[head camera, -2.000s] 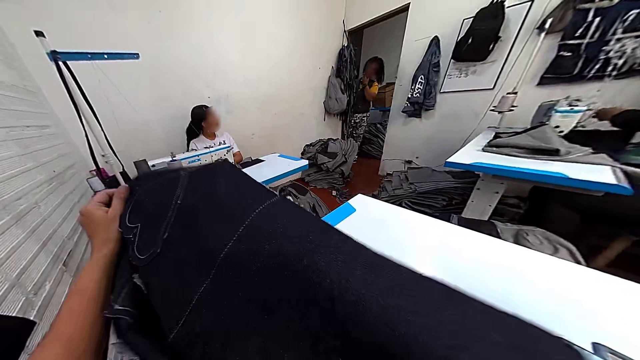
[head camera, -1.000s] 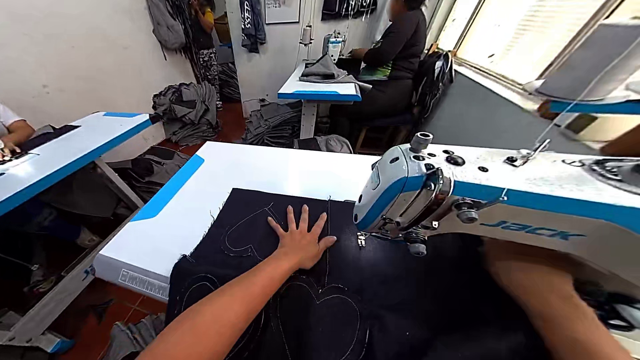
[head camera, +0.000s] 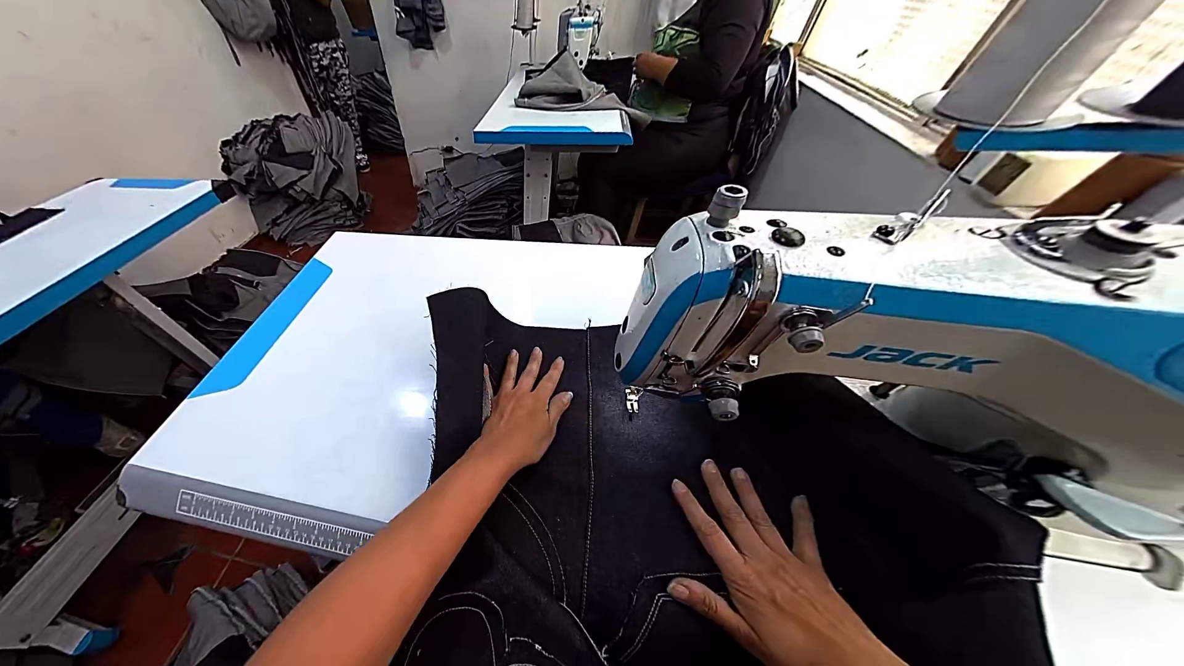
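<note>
A dark denim garment piece (head camera: 638, 490) with pale stitched seams lies over the white sewing table (head camera: 370, 314) and under the arm of a Jack sewing machine (head camera: 888, 324). My left hand (head camera: 527, 416) rests flat on the cloth, left of a long vertical seam, fingers spread. Lower right, my right hand (head camera: 768, 573) lies on the same cloth with its fingers apart, near a curved double-stitched line. The presser foot (head camera: 632, 400) is above the denim, between and beyond both hands. Neither hand pinches the fabric.
Another white table (head camera: 102, 222) stands at the left. Piles of grey and dark garments (head camera: 291, 176) lie on the floor beyond. A person (head camera: 703, 83) sits at a second machine table (head camera: 555, 120) ahead. Thread cones (head camera: 1008, 65) stand at the upper right.
The view has swung right and down from the raised cloth to the machine. Since one second ago the denim lies differently, and my right hand has come from behind the machine arm onto the cloth.
</note>
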